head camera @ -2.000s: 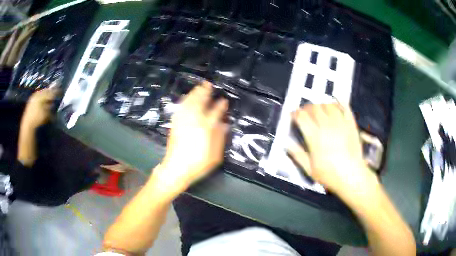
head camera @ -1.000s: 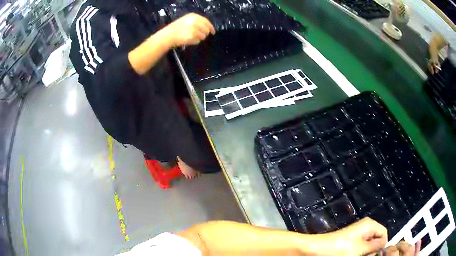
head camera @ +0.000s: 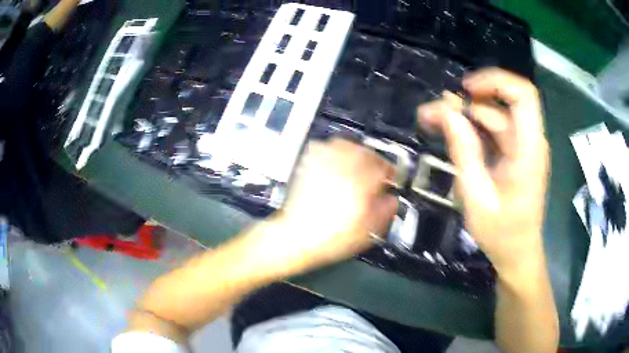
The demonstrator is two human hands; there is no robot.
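A black blister tray (head camera: pixel 386 62) with rectangular pockets lies in front of me. A white die-cut adhesive sheet (head camera: pixel 293 96) with two rows of dark windows lies on it, left of the middle. Cream square frames (head camera: pixel 436 180) show in the tray pockets between my hands. My left hand (head camera: pixel 345 196) is blurred over the near pockets, its fingers pointing right; I cannot tell whether it holds something. My right hand (head camera: pixel 496 152) is raised over the right of the tray, thumb and fingers curled close together. Anything small between its fingertips cannot be made out.
Another die-cut sheet stack (head camera: pixel 110 86) lies at the left on the green bench (head camera: pixel 172 200). Used white liners (head camera: pixel 600 227) with dark scraps lie at the far right. Another person's dark sleeve (head camera: pixel 24 62) is at the upper left. A red stool (head camera: pixel 124 241) stands below.
The view has swung back from the neighbour's side to the tray. The white sheet, held at my hands a second ago, now lies on the tray left of them. Cream frames now show between my hands.
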